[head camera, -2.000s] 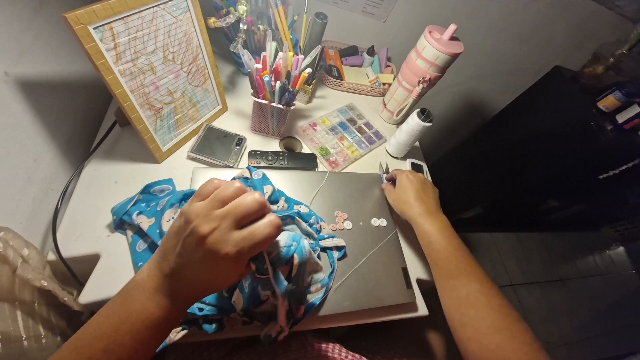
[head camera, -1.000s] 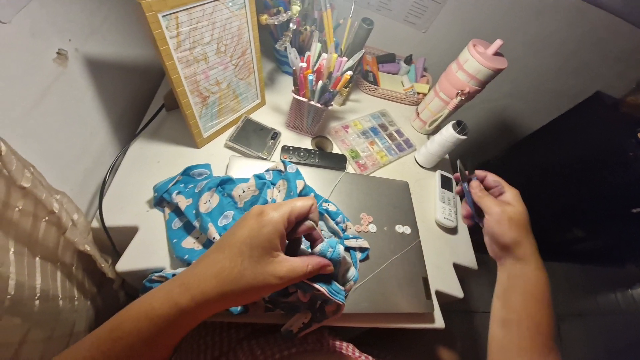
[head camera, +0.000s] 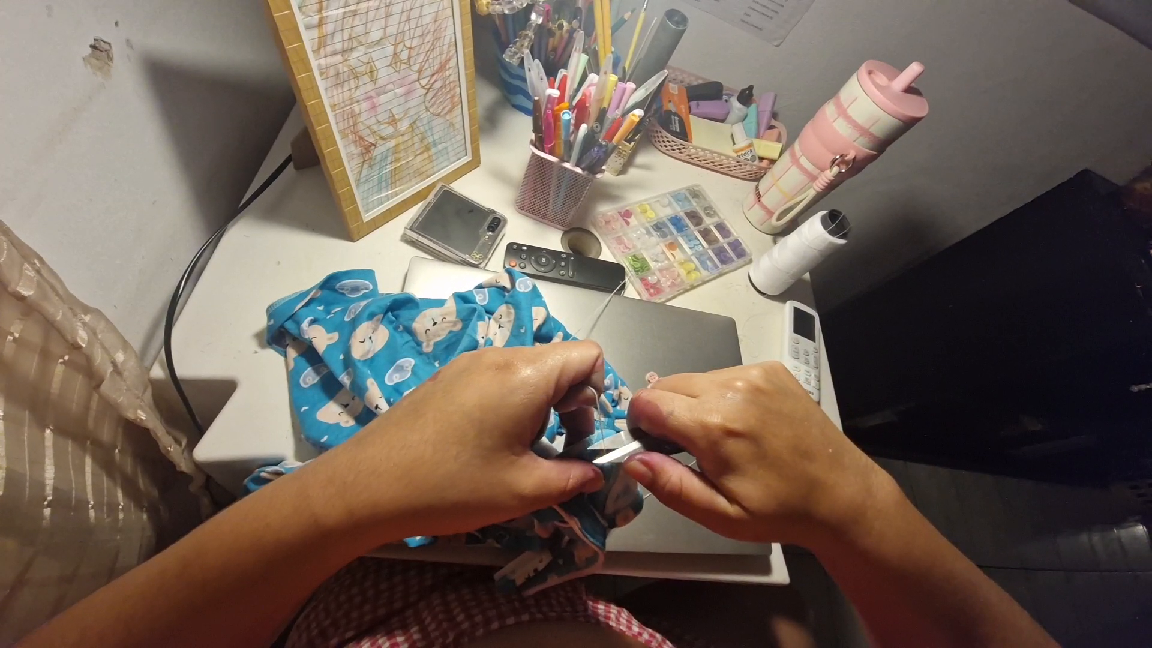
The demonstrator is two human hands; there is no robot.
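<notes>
Blue fabric with a bear print (head camera: 396,351) lies bunched over a closed grey laptop (head camera: 693,342). My left hand (head camera: 504,432) grips a gathered part of this cloth between thumb and fingers. My right hand (head camera: 738,450) holds small thread snips (head camera: 621,450), whose metal blades reach to the cloth at my left fingertips. A pale thread (head camera: 605,310) runs from near the TV remote toward my left hand. One pink button (head camera: 652,379) shows just above my right hand; whatever else lies beneath that hand is hidden.
Behind the laptop are a clear-cased phone (head camera: 456,225), a black remote (head camera: 565,267), a bead box (head camera: 673,241) and a mesh pen cup (head camera: 553,187). A white thread cone (head camera: 799,254), a pink tumbler (head camera: 832,148) and a white remote (head camera: 801,346) stand or lie at the right. A picture frame (head camera: 355,193) stands at left.
My right hand, with the snips, has moved left from beside the white remote to the cloth at my left hand. My left hand still grips the fabric.
</notes>
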